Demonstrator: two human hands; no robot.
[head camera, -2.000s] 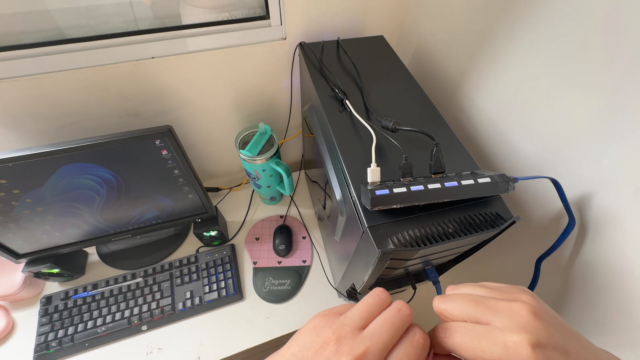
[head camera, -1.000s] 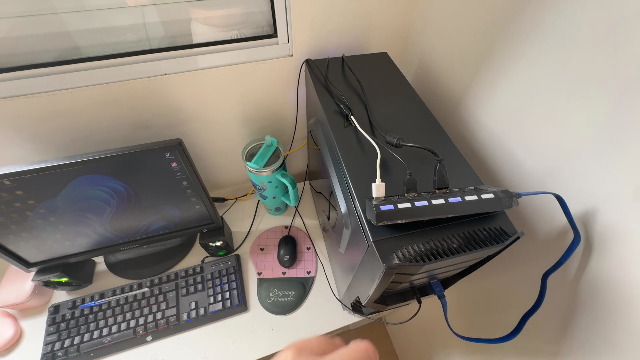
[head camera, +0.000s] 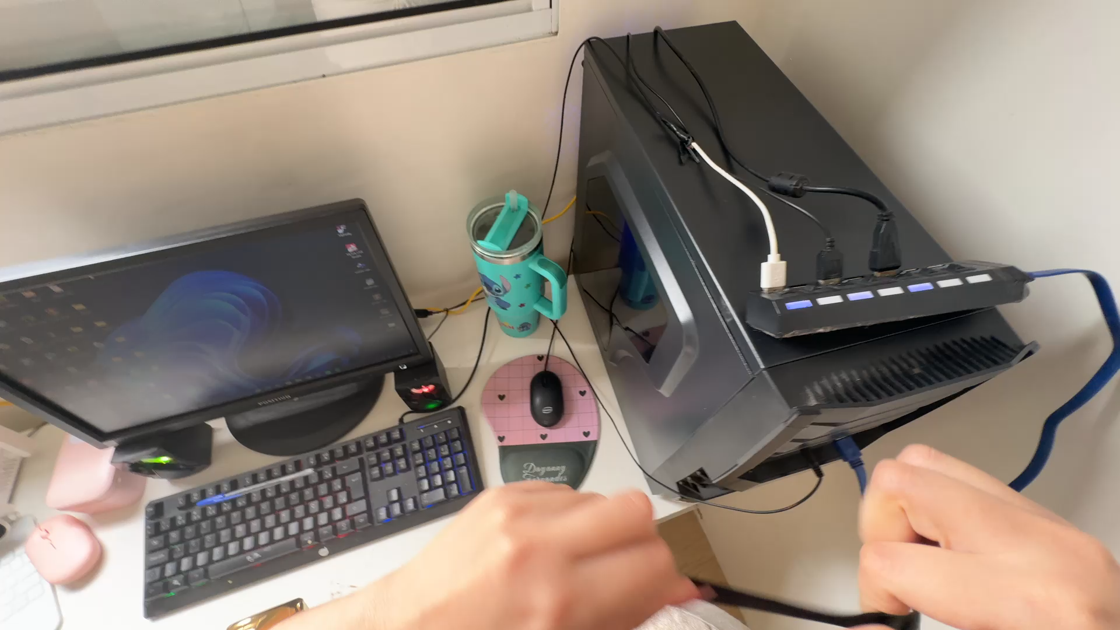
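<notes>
My left hand (head camera: 542, 560), at the bottom centre, is closed on one end of a black strap or cord (head camera: 787, 605). My right hand (head camera: 971, 542), at the lower right, holds the other end, and the strap spans the gap between them. Just beyond my hands stands a black computer tower (head camera: 744, 131), with a blue cable plug (head camera: 849, 451) in its front. On its top lies a black USB hub (head camera: 884, 297) with lit switches, a white plug (head camera: 773, 273) and black plugs in it. What the strap is part of cannot be told.
Left of the tower are a teal tumbler (head camera: 516, 280), a black mouse (head camera: 547, 398) on a pink and dark mouse pad (head camera: 503, 411), a black keyboard (head camera: 306, 516) and a monitor (head camera: 210, 324). A blue cable (head camera: 1081, 394) loops at the right. A thin black cable hangs by the tower's front.
My hands were close together, then one hand only showed low in view. Now both are in view, apart, with a black strap between them.
</notes>
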